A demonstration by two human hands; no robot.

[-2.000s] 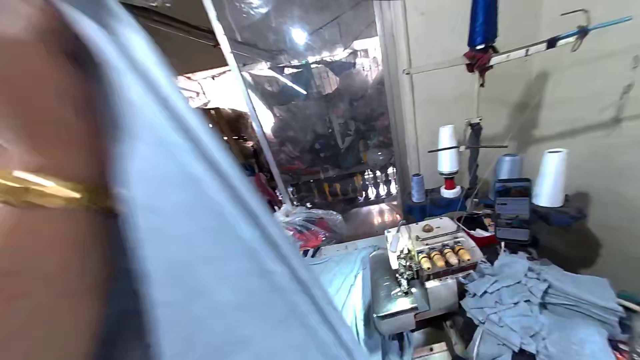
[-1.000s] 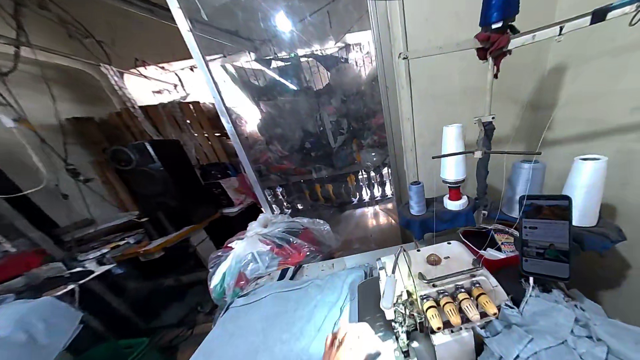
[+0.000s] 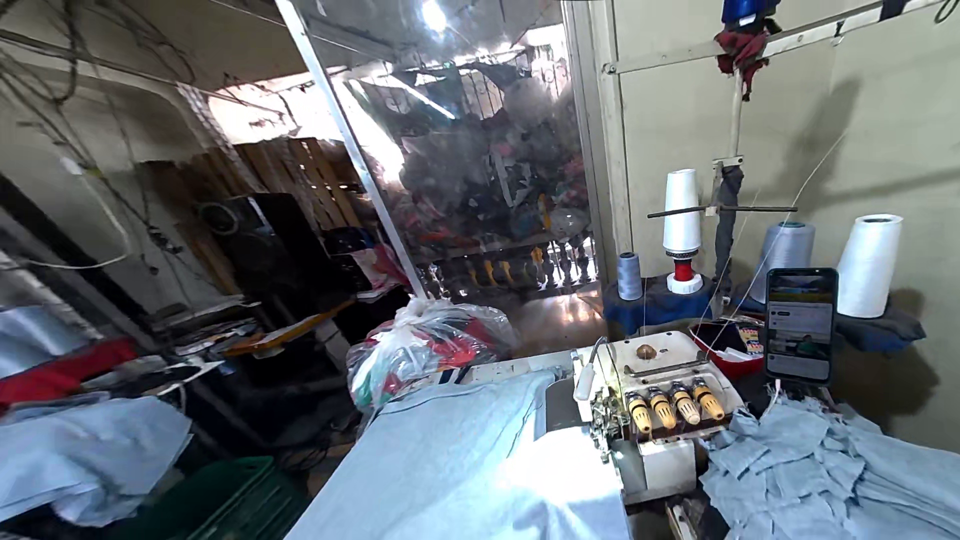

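Neither of my hands shows in the head view. A light blue fabric piece (image 3: 450,450) is spread over the machine table, and its right part reaches the needle area of an overlock sewing machine (image 3: 660,367). Bright light falls on the cloth just left of the machine's metal parts. Yellow tension knobs (image 3: 662,409) stand in a row on the machine's front. To the right lies a pile of light blue fabric pieces (image 3: 795,465). Behind the machine are white thread cones (image 3: 681,214) and a grey-blue thread cone (image 3: 787,255).
A clear plastic bag of coloured cloth (image 3: 427,345) sits at the table's back left. A smartphone (image 3: 800,326) stands upright by a red container (image 3: 731,352). At the left are more light blue cloth (image 3: 90,450), a green plastic crate (image 3: 217,502) and a black loudspeaker (image 3: 262,240).
The raised cloth and the arm with a gold-coloured band, seen large at left two seconds ago, are gone from there. The hand near the needle area one second ago no longer shows.
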